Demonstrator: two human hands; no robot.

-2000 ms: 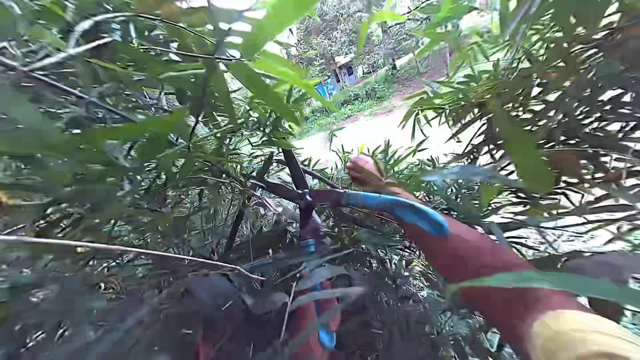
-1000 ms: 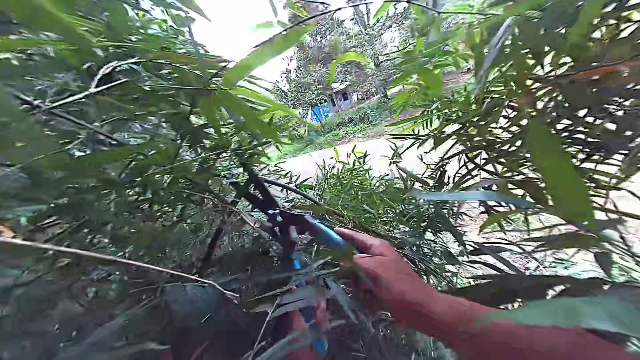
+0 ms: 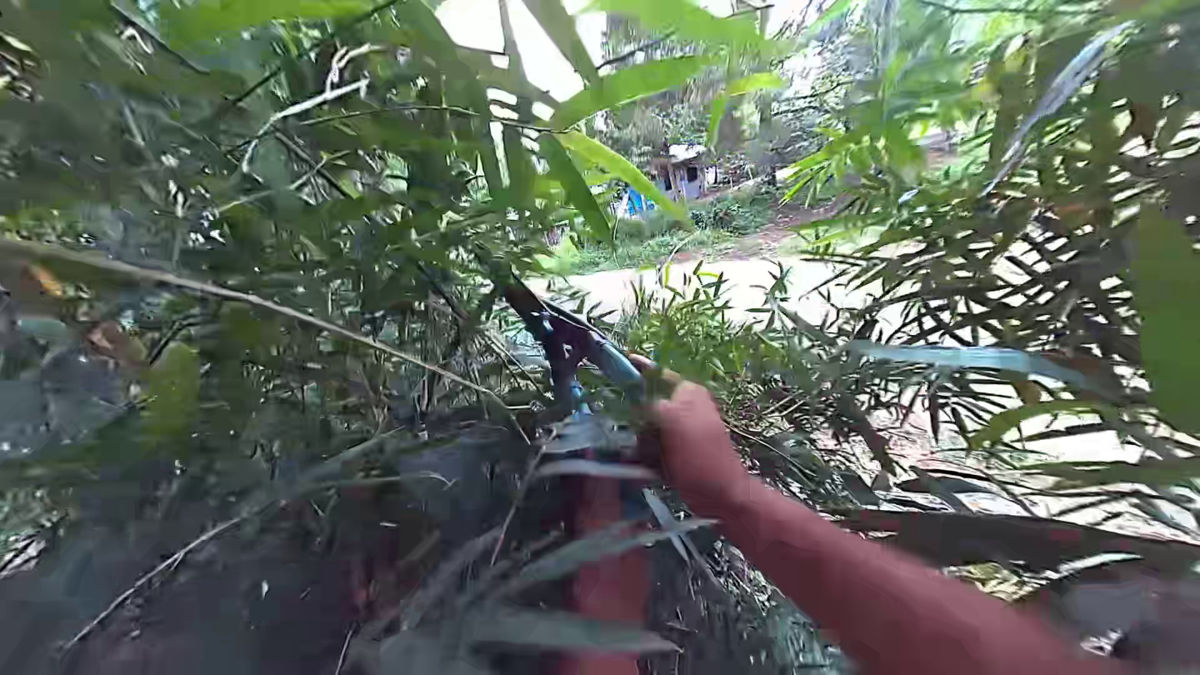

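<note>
Blue-handled hedge shears (image 3: 562, 342) point up and away among leafy stems near the middle of the head view, their dark blades close together and the tips lost in foliage. My right hand (image 3: 682, 422) is closed around one handle, right of the pivot. Below the pivot, my left hand (image 3: 600, 469) is around the other handle, largely covered by leaves and shadow. The two handles are near each other. Narrow green leaves (image 3: 647, 89) and thin stems surround the blades; whether a stem lies between them cannot be told.
A thin dry stem (image 3: 281, 314) crosses from the left toward the shears. Dense bamboo-like foliage (image 3: 1012, 262) stands on the right. Beyond the leaves are a pale path (image 3: 600, 286) and a small building (image 3: 689, 173) with something blue beside it.
My right hand has moved inward from two seconds ago, bringing the shears' handles from wide apart to close together. The blades, spread earlier, have come together.
</note>
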